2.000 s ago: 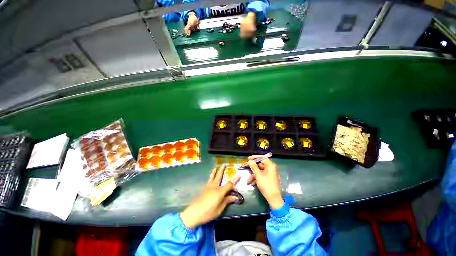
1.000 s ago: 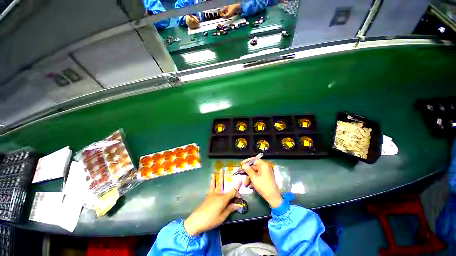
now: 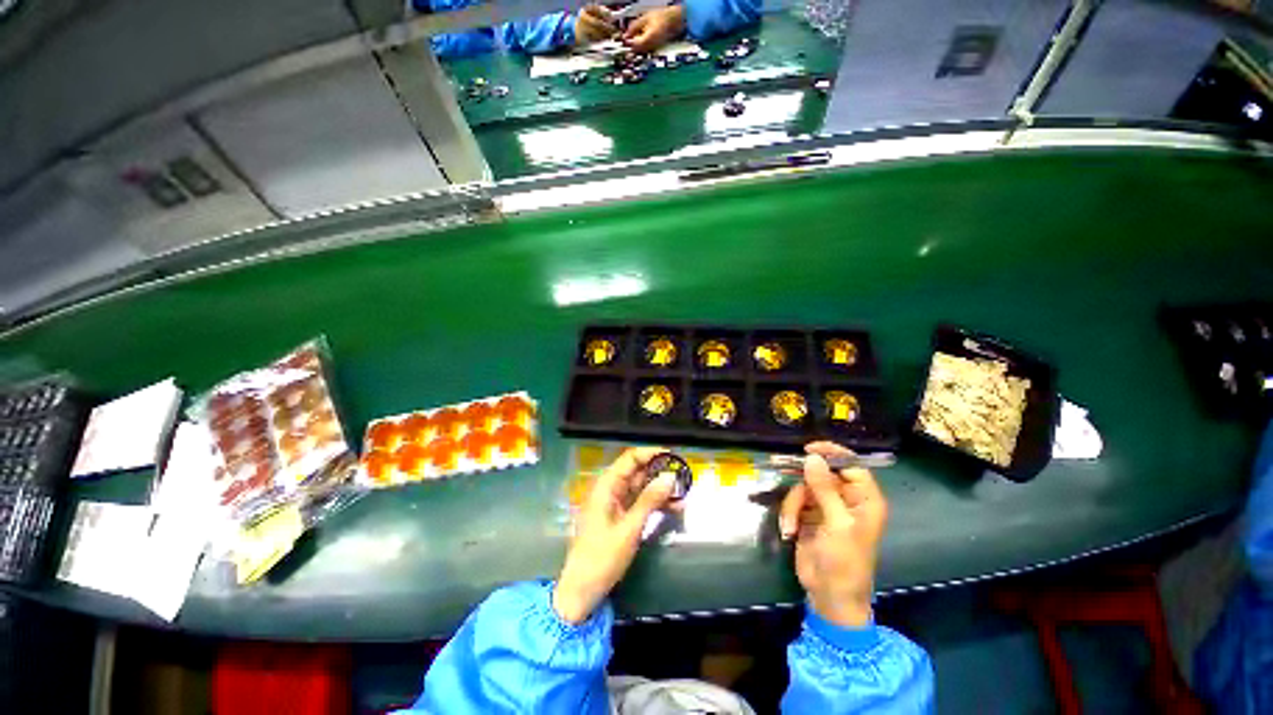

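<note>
My left hand [image 3: 609,528] holds a round dark-rimmed unit [image 3: 669,475] in its fingertips, above the release liner sheet [image 3: 723,520]. The liner is shiny, with yellow-amber pieces along its top. My right hand [image 3: 838,536] holds thin silvery tweezers [image 3: 834,460], pointing left, to the right of the unit and apart from it. The black blister tray [image 3: 720,428] lies just beyond my hands. Its pockets hold round units with yellow centres, except the near-left pocket, which is empty. Whether anything is on the tweezer tip is too small to tell.
An orange sticker sheet [image 3: 450,440], bagged sticker sheets [image 3: 279,425], white papers [image 3: 129,556] and stacked black trays [image 3: 35,461] lie left. A black box [image 3: 1033,436] of beige pieces [image 3: 973,405] and a white scrap [image 3: 1076,430] lie right. A person's hands [image 3: 653,28] work beyond the partition.
My left hand has left the liner and raised the unit, its face now showing. My right hand has moved right with the tweezers, uncovering more of the liner.
</note>
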